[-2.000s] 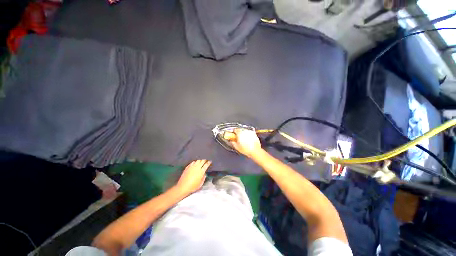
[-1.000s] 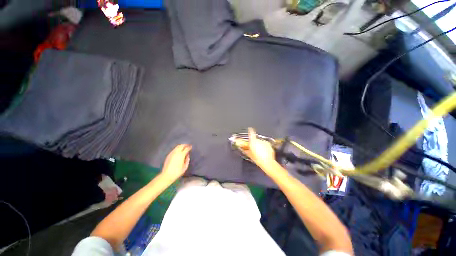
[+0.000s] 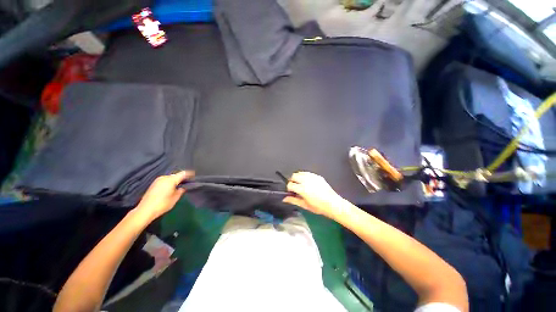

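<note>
A dark grey garment piece (image 3: 235, 190) is stretched between my two hands at the near edge of the pressing table; its upper edge gapes a little and the rest hangs down in front of me. My left hand (image 3: 166, 194) grips its left end. My right hand (image 3: 308, 192) grips its right end. The silver steam iron (image 3: 366, 169) with an orange-brown handle rests on the table to the right, apart from my hands. A stack of flat grey pieces (image 3: 110, 134) lies on the left.
Loose grey pieces (image 3: 259, 49) hang in a heap at the table's far edge. A red-and-white packet (image 3: 149, 27) and a blue bar (image 3: 177, 18) are at the far left, near a red bag (image 3: 70, 70). The yellow hose (image 3: 518, 137) arches at the right, above dark clothing.
My right hand has let go of the iron, which now stands farther right. Both hands have taken hold of the garment piece and lifted its edge from the table.
</note>
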